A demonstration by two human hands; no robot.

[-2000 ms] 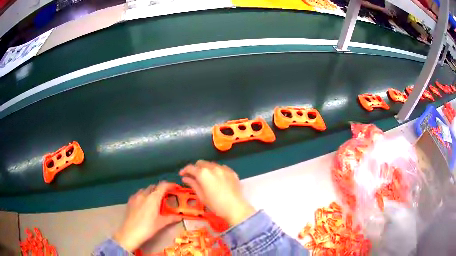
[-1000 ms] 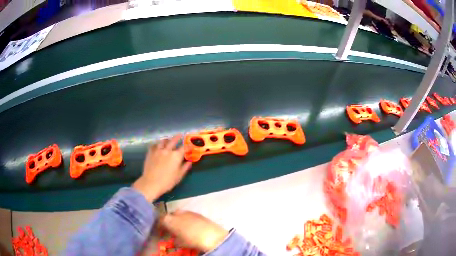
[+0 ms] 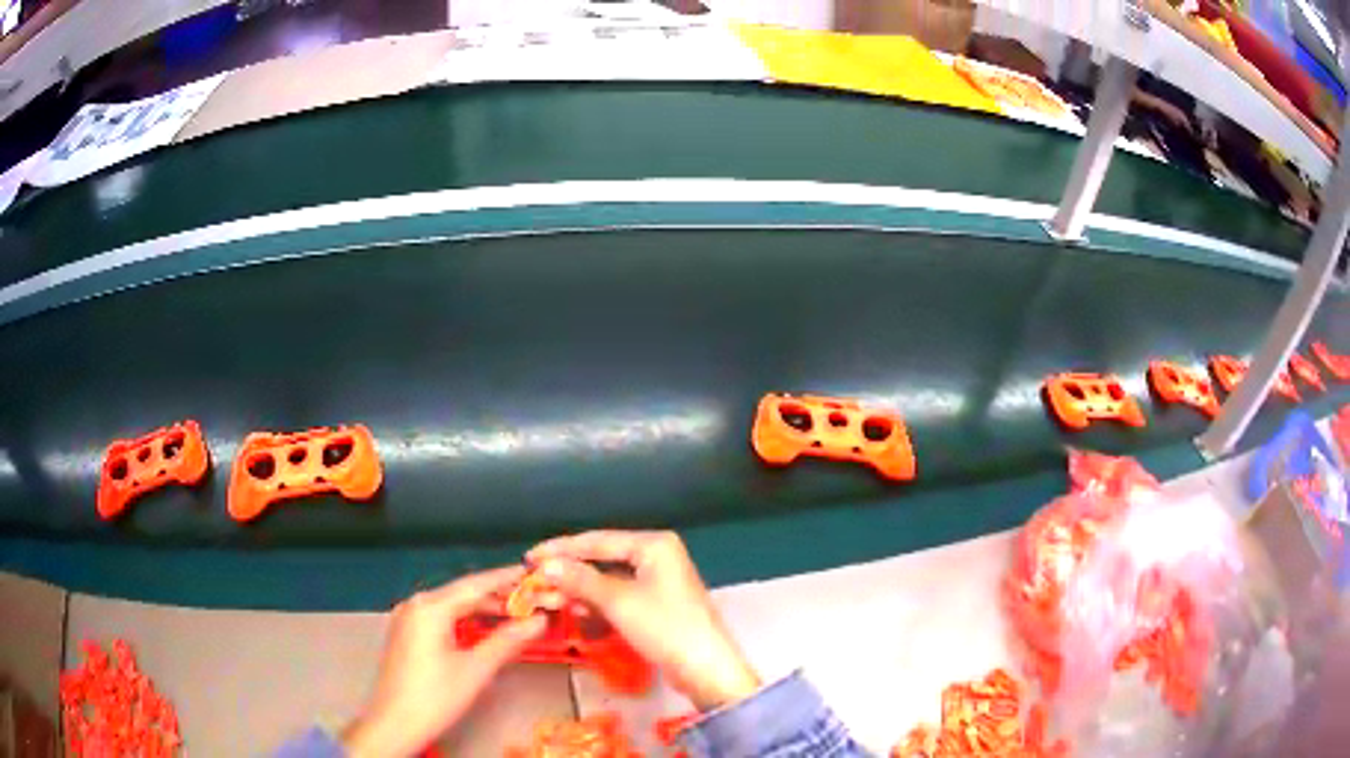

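An orange controller shell point(image 3: 570, 637) is between my two hands, low over the bench at the bottom centre. My left hand point(image 3: 452, 652) holds its left side. My right hand point(image 3: 640, 600) is on its right and upper side, and my fingers meet at a small orange insert point(image 3: 530, 595) near the top. Which fingers hold the insert cannot be told. Below my hands is a pile of orange inserts point(image 3: 570, 738), partly cut off by the lower edge.
The green belt point(image 3: 563, 341) carries spaced orange shells: two at left, one right of centre point(image 3: 834, 434), several far right. A bag of orange parts point(image 3: 1103, 585) is at right, with loose inserts point(image 3: 977, 718) beside it. Another pile point(image 3: 116, 703) is lower left. A metal post point(image 3: 1288, 326) stands right.
My left hand has left the belt and returned to the bench. The shell that was beside it on the belt is gone from there, and a shell is now in both hands.
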